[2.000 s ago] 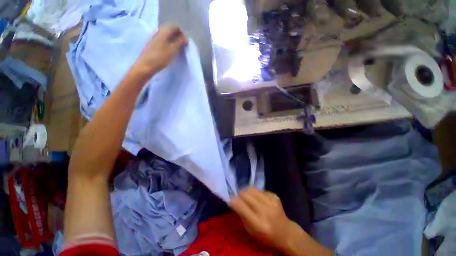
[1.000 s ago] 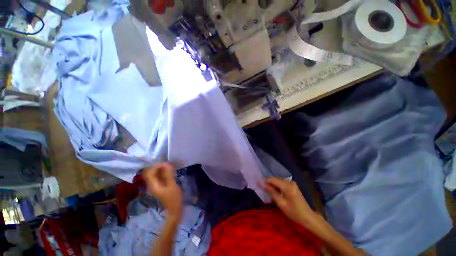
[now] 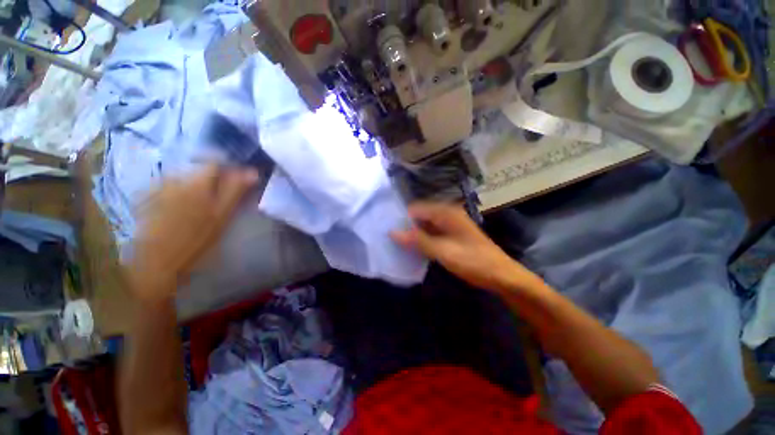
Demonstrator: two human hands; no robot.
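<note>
The light blue cloth (image 3: 348,204) lies under the machine's needle area, bright in the lamp's glare, and its near end hangs over the table edge. My right hand (image 3: 446,238) pinches the cloth's right edge just in front of the needle area. My left hand (image 3: 200,204) is blurred, left of the cloth and beside the loose light blue heap (image 3: 149,110); whether it holds anything cannot be told. The overlock machine (image 3: 442,110) stands behind my right hand. Glare hides the presser foot.
A white tape roll (image 3: 651,75) lies on a clear plastic bag, with red and yellow scissors (image 3: 718,51) beside it. Flat blue-grey panels (image 3: 646,280) lie at lower right. A crumpled blue pile (image 3: 280,382) is below the table, and a small white roll (image 3: 76,319) is at left.
The cloth has moved up and away from my lap, under the machine head. My right hand moved up towards the needle area, still gripping the edge. My left hand moved up and left.
</note>
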